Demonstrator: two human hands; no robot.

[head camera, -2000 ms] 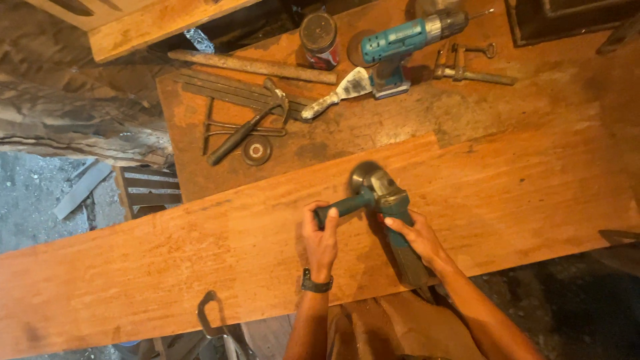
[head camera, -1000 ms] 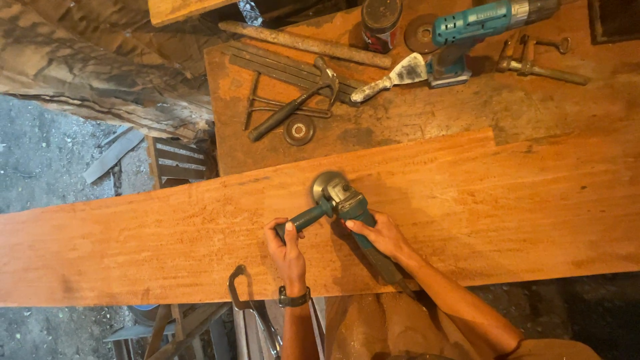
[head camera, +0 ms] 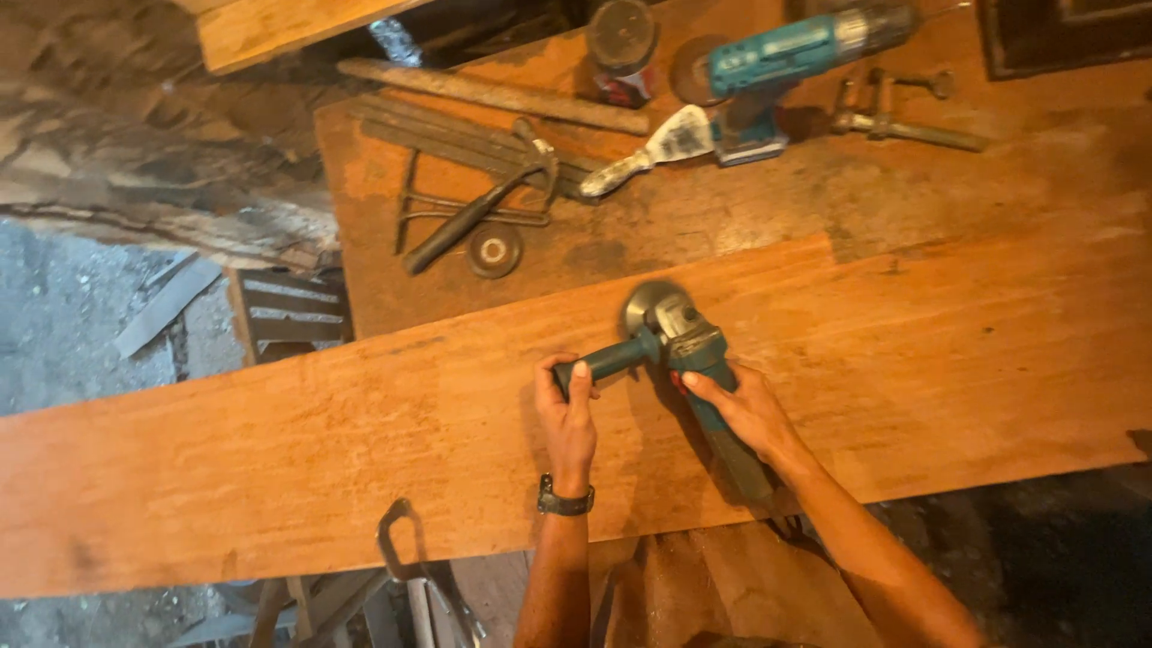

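A teal and black angle grinder (head camera: 697, 360) lies across a long wooden board (head camera: 306, 450), its disc end pointing away from me. My left hand (head camera: 569, 409) is closed on the grinder's side handle, and a dark watch is on that wrist. Around the teal body my right hand (head camera: 742, 409) is wrapped, thumb on top. The round disc (head camera: 650, 304) is over the board near its far edge; whether it touches the wood, I cannot tell.
Beyond the board, a workbench (head camera: 630, 234) holds a hammer (head camera: 477, 211), a loose disc (head camera: 494, 250), a scraper (head camera: 643, 155), a cordless drill (head camera: 783, 56), a jar (head camera: 621, 40) and a small metal clamp (head camera: 909, 126). A locking clamp (head camera: 392, 540) grips the board's near edge.
Both hands keep hold of the grinder. Between the earliest frame and the middle one it moved left along the board; since then it has shifted back somewhat to the right. The view has moved too.
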